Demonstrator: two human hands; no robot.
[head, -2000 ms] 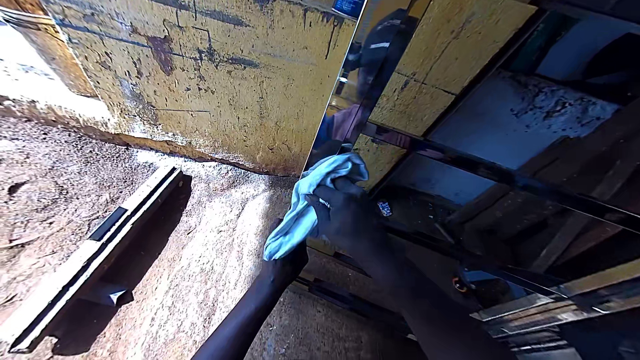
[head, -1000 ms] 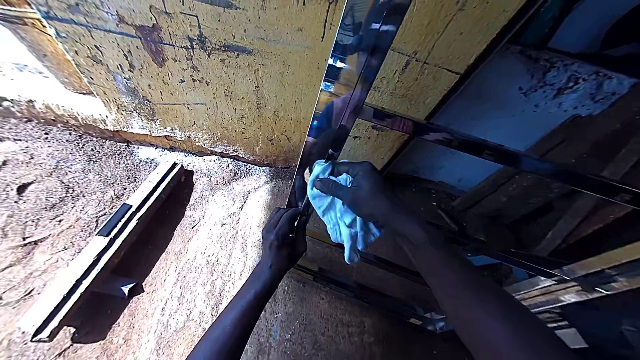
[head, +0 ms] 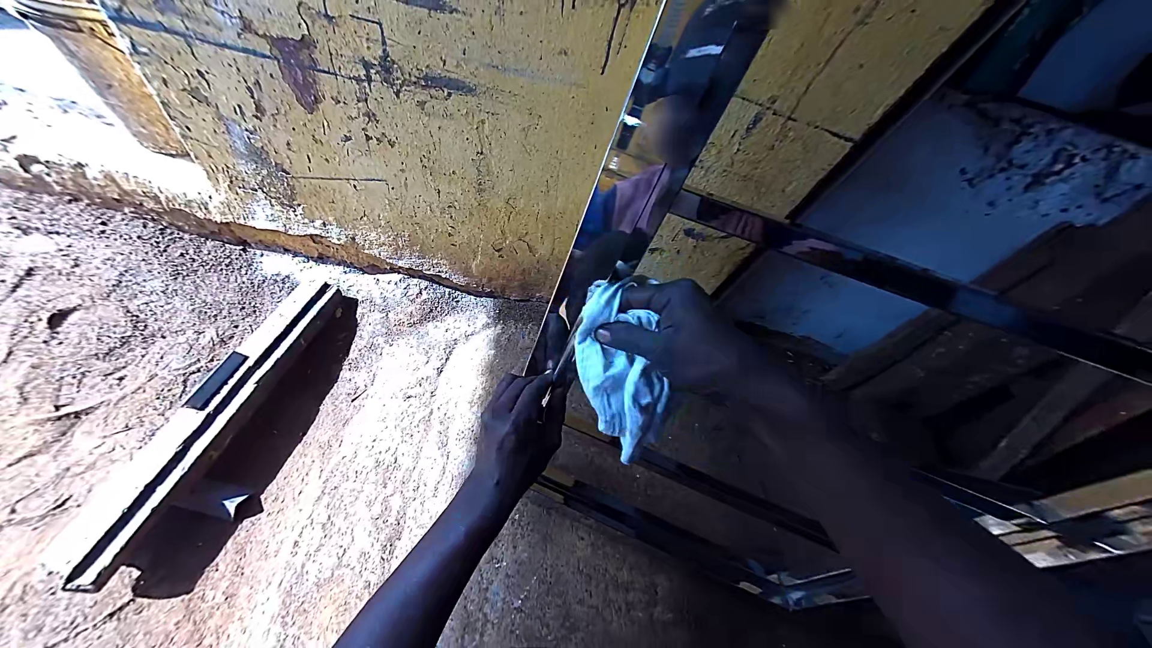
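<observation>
A glossy dark metal frame [head: 688, 117] with thin crossbars [head: 864, 265] stands upright in front of a yellow wall, and its surface mirrors the surroundings. My right hand [head: 670, 333] pinches a crumpled light-blue cloth [head: 621, 378] against the lower part of the frame's left upright, and the cloth hangs loosely below the fingers. Just left of and below it, my left hand [head: 522, 418] is closed around the upright's lower edge. Something thin juts up from between the left fingers; what it is cannot be told.
A long pale metal channel [head: 193, 432] with a dark slot lies on the rough, sunlit ground at left. The worn yellow wall [head: 432, 135] rises behind. Dark timbers [head: 1035, 432] and a whitish panel [head: 900, 189] show through the frame at right.
Two seconds ago the cloth was stretched down to the left over my left hand; now it hangs from my right hand. My left hand has come into view on the frame's edge.
</observation>
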